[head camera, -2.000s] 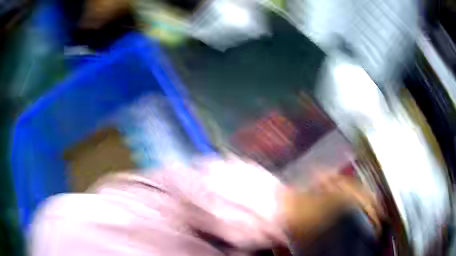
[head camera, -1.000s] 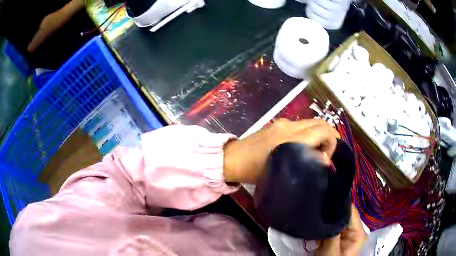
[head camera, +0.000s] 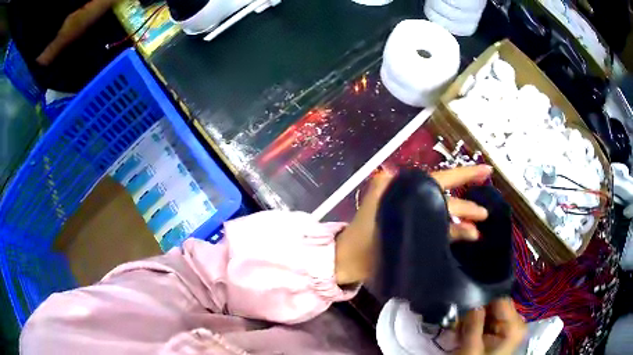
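A glossy black inner shell (head camera: 416, 243), hollow with a cut-out, is held at the lower right. My left hand (head camera: 361, 239), in a pink sleeve, grips it, with fingers reaching over its edge into the opening. My right hand (head camera: 489, 329) is at the shell's lower rim, cut off by the bottom edge. Its fingers are bent against a white housing (head camera: 402, 329) just below the shell. A thin dark wire shows between shell and housing. The shell hides part of both hands, so the right hand's exact hold is unclear.
A carton (head camera: 482, 156) of small white parts and a white round piece (head camera: 420, 62) stand beyond the hands. Red and blue wire leads (head camera: 555, 288) lie at right. A blue crate (head camera: 187, 149) stands left. Another person's arm (head camera: 73, 28) shows top left.
The heavy blur from two seconds ago has gone. Since one second ago, the black shell has turned and its opening shows more; my left fingers have spread into it.
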